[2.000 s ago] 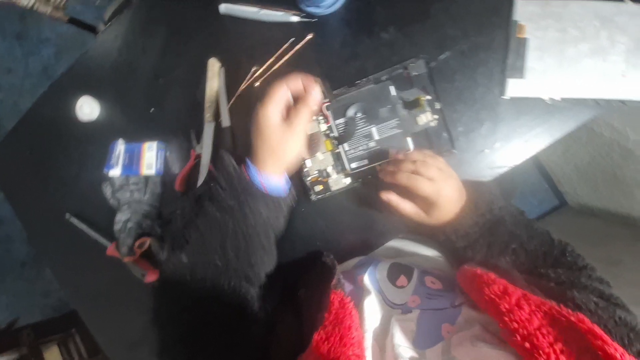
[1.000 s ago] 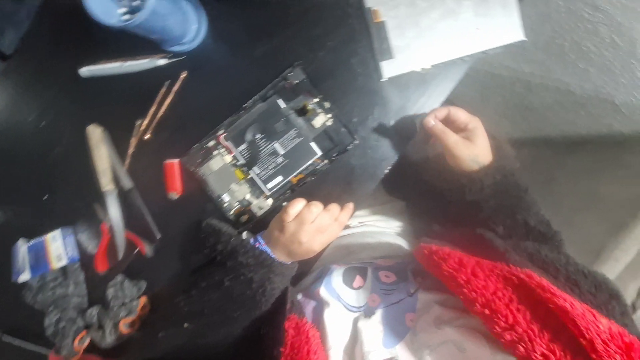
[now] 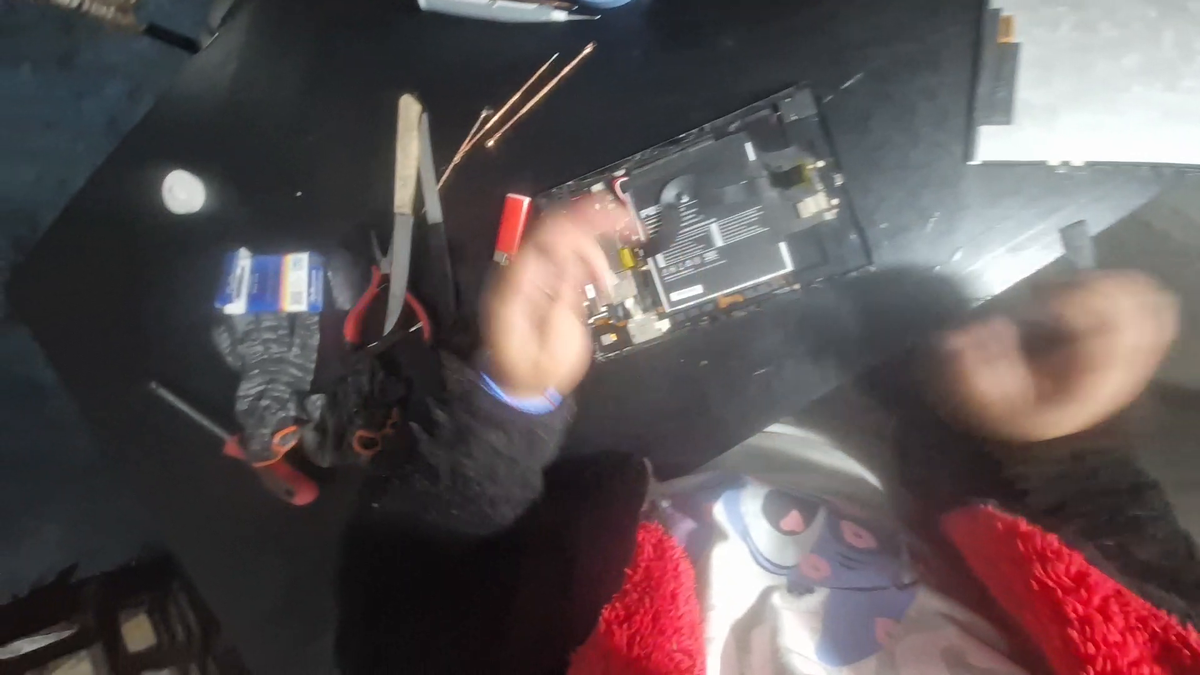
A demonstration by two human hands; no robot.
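An opened tablet lies on the black table, its large black battery and circuit boards exposed. Over its left end is my left hand, blurred, with a blue band at the wrist; whether it touches the boards or grips anything cannot be told. My right hand is off to the right of the tablet, strongly blurred, fingers curled, and its contents cannot be made out. A small dark object shows just above it. Beside my left hand lies a red lighter.
Left of the tablet lie a knife, red-handled pliers, thin copper-coloured rods, a blue packet, dark gloves and a red-handled screwdriver. A white panel is at the upper right.
My left hand has moved from the tablet's near edge to over its left end. The right hand stays off to the tablet's right. The view has shifted.
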